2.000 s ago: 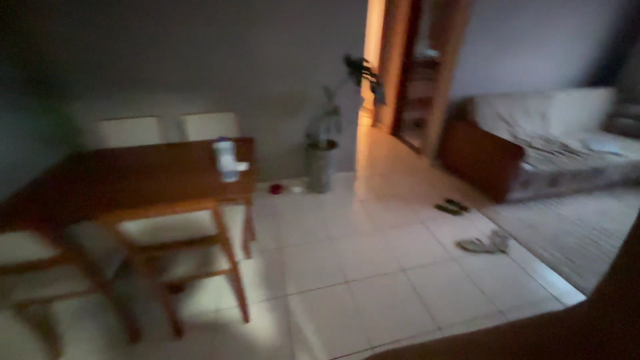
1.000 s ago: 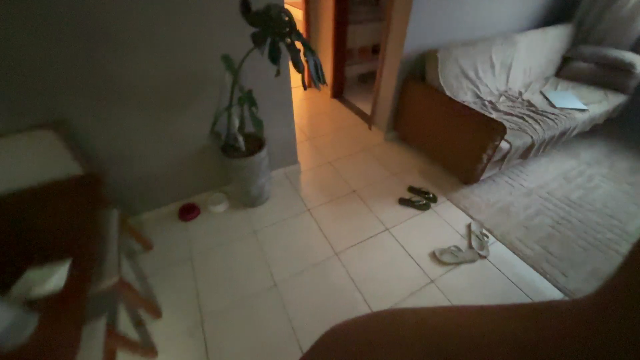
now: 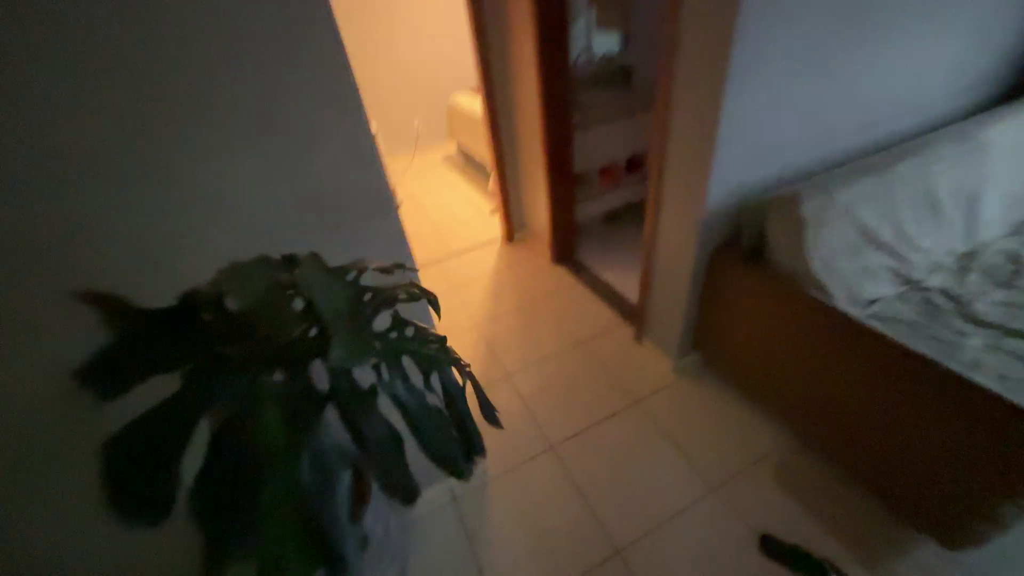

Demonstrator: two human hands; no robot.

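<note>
Neither my left hand nor my right hand shows in the head view, so what they hold or touch is hidden. A monstera plant (image 3: 320,352) with dark, split leaves fills the lower left, close to the camera. Its pot is not clearly visible. Part of a dark flip-flop (image 3: 796,554) lies on the tiled floor (image 3: 592,456) at the bottom right edge.
A sofa with a pale cover (image 3: 952,240) and a brown side panel (image 3: 832,384) stands at the right. A grey wall (image 3: 176,144) is at the left. Beyond it are a warmly lit passage (image 3: 448,216) and a dark doorway with a wooden frame (image 3: 558,136).
The view has moved forward to the plant and the doorways. The table, the chairs and the pale sandals have left the view, as has the dark shape at the lower right.
</note>
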